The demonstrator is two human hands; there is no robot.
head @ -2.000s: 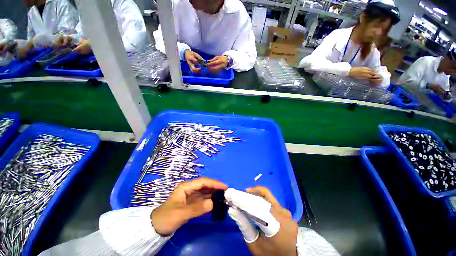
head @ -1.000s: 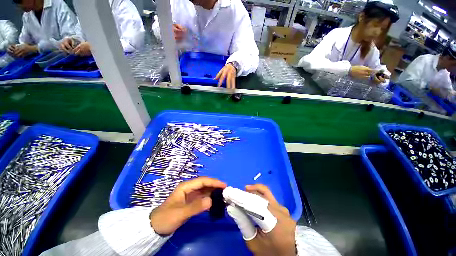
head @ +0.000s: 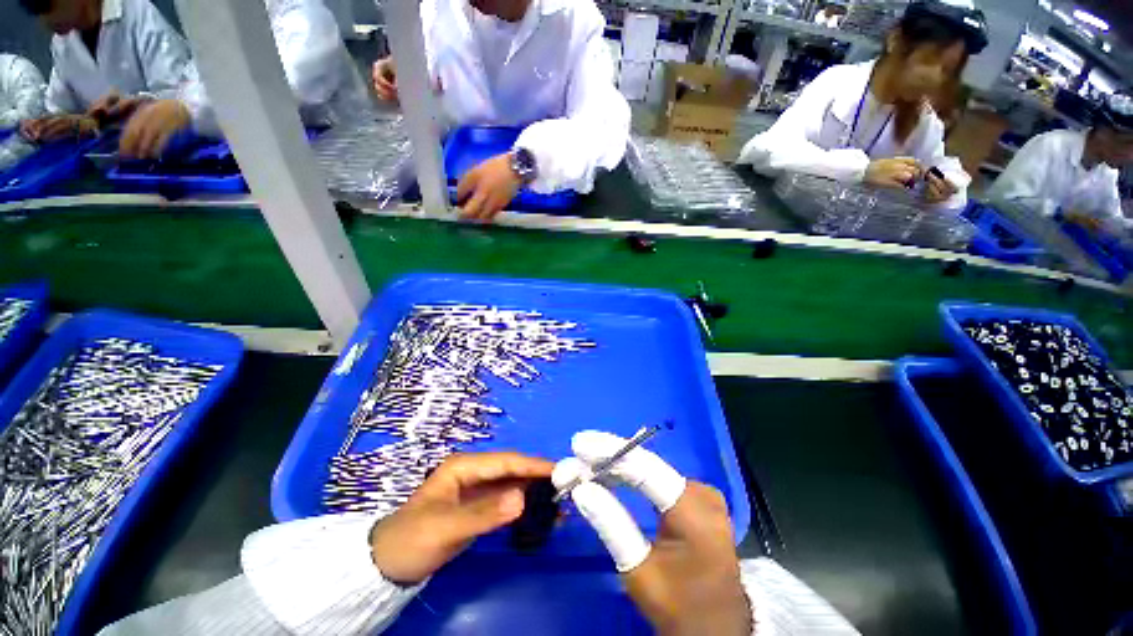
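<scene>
My left hand [head: 462, 512], bare-fingered, holds a short black fitting [head: 534, 512] between thumb and fingertips over the near edge of the centre blue tray [head: 621, 360]. My right hand [head: 665, 534], with white finger cots, holds a thin metal rod [head: 631, 452] between its covered fingertips. The rod slants up to the right, its lower end at the black fitting. Whether that end sits inside the fitting cannot be told. Many metal rods [head: 435, 385] lie heaped in the left part of the tray.
A tray of rods [head: 100, 435] stands at left. At right a blue tray holds black parts with pale rings [head: 1056, 391], beside another blue tray [head: 957, 485]. A green conveyor [head: 497, 255] with dark parts runs beyond, behind a white post [head: 280, 162]. Several people in white coats work across it.
The rod, earlier lying along my right fingers, now points up and right from the fingertips. My right fingers have shifted. My left hand stays nearly still. Dark parts on the conveyor have moved right.
</scene>
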